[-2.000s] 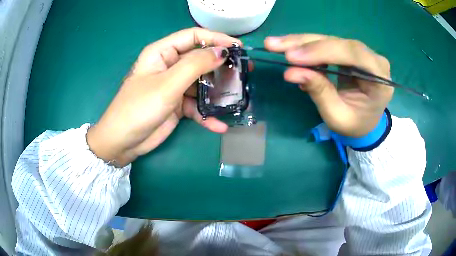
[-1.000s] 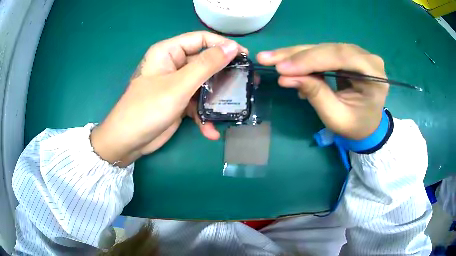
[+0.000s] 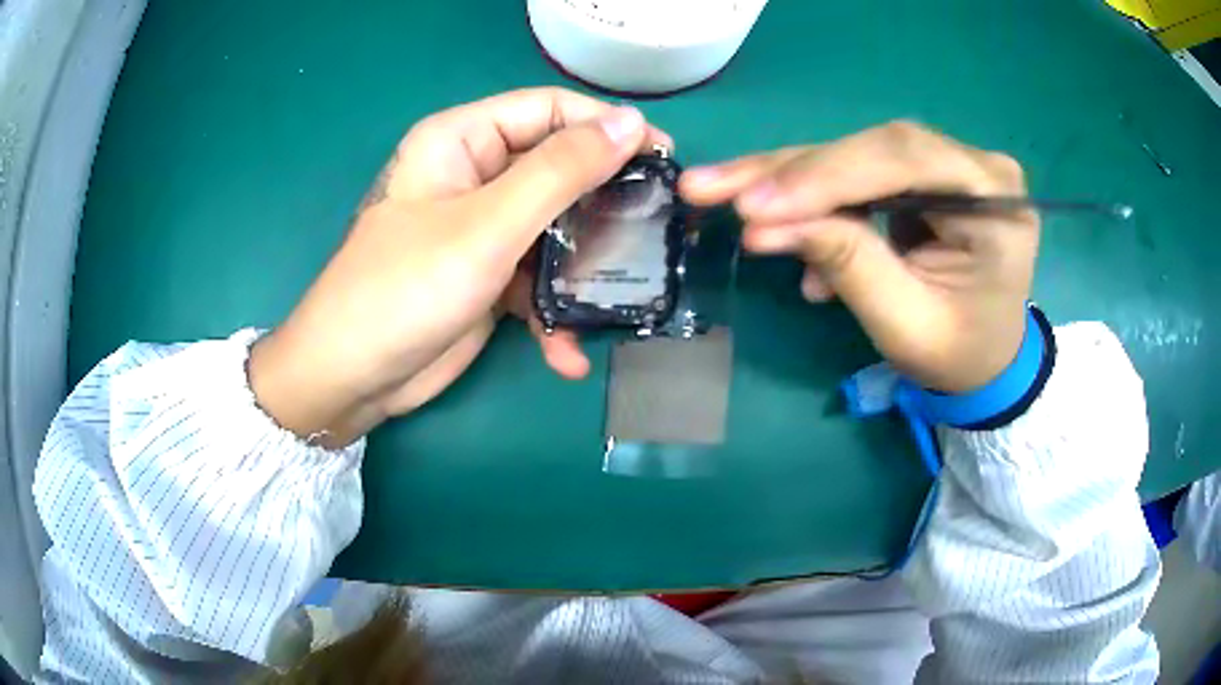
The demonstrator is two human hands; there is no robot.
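Observation:
My left hand point(image 3: 442, 241) holds a black watch housing point(image 3: 609, 254) in the middle, its thumb at the top edge and its fingers behind. The open side faces up and shows a silvery inside with small dark print. My right hand point(image 3: 884, 241) holds thin black tweezers point(image 3: 971, 206) like a pen, the rear end pointing right. The tips near the housing's upper right edge are hidden or blurred. I cannot tell whether they hold a part. Below the housing, a grey-brown square sheet point(image 3: 670, 388) with clear shiny margins lies on the mat.
A round white tub point(image 3: 647, 47) stands at the top centre, cut off by the frame. The green mat point(image 3: 469, 522) covers the bench. A blue wrist strap point(image 3: 998, 384) with a cord hangs from my right wrist. A yellow object point(image 3: 1178, 19) is at the top right corner.
The thumb has moved back from inside the housing to its top edge, and the dark bit there no longer shows. The right hand has shifted left and slightly down; the tweezers lie more level.

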